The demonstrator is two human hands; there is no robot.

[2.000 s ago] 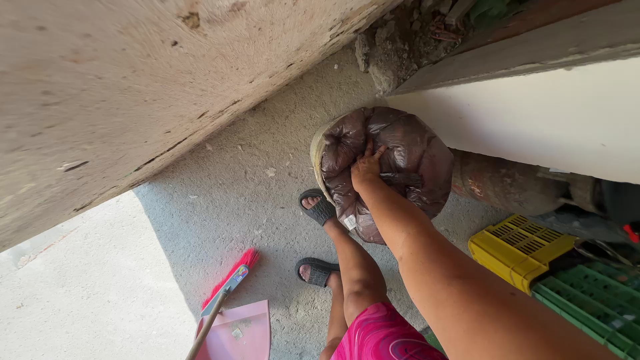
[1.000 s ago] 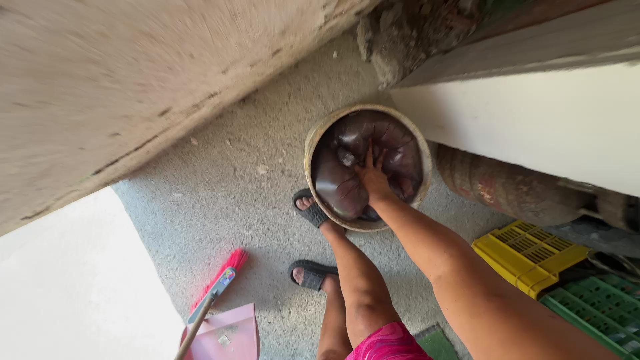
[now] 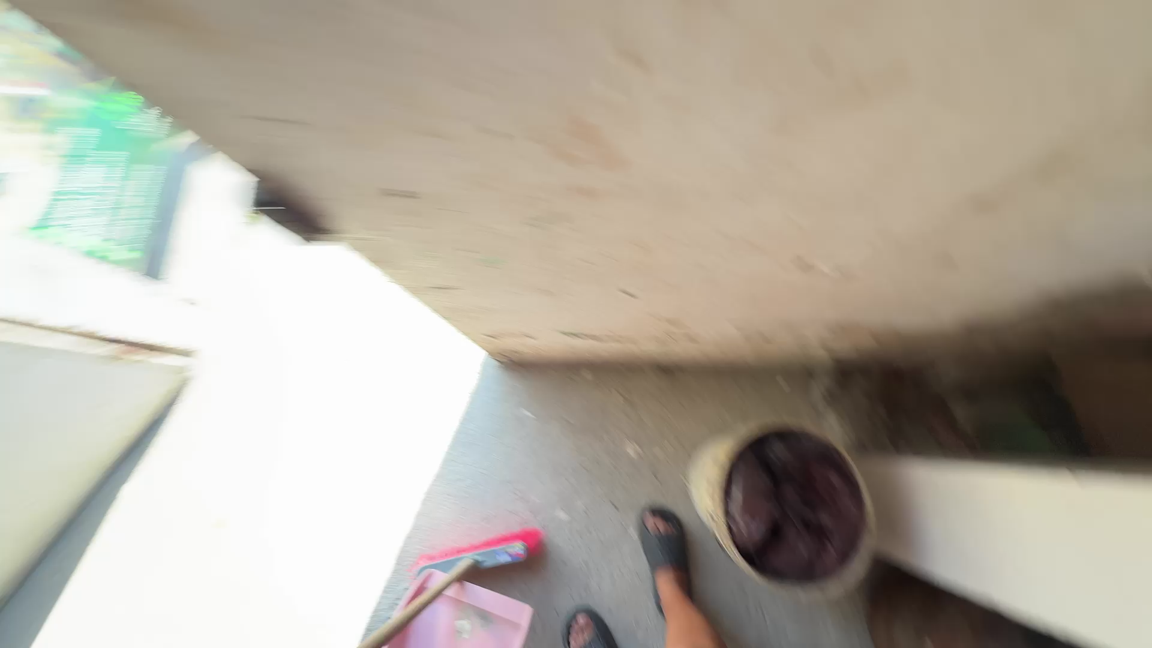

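Neither my left hand nor my right hand shows in the head view now. A round pale bin (image 3: 715,477) stands on the concrete floor at the lower right, with a dark plastic bag (image 3: 796,504) down inside its rim. At the bottom, a pink dustpan (image 3: 481,612) holds a little debris. A broom head with pink bristles (image 3: 481,551) lies against the dustpan's upper edge, and its handle (image 3: 423,603) crosses over the pan. The picture is blurred.
A rough concrete wall (image 3: 630,180) fills the upper part. My sandalled feet (image 3: 664,544) are left of the bin. A white panel (image 3: 1017,531) runs off to the right of it. Bright sunlit ground (image 3: 297,405) lies at the left.
The hand that pressed on the dark bag has left the view. Between the two earlier frames the bag sank into the bin. The view has swung to the left and up.
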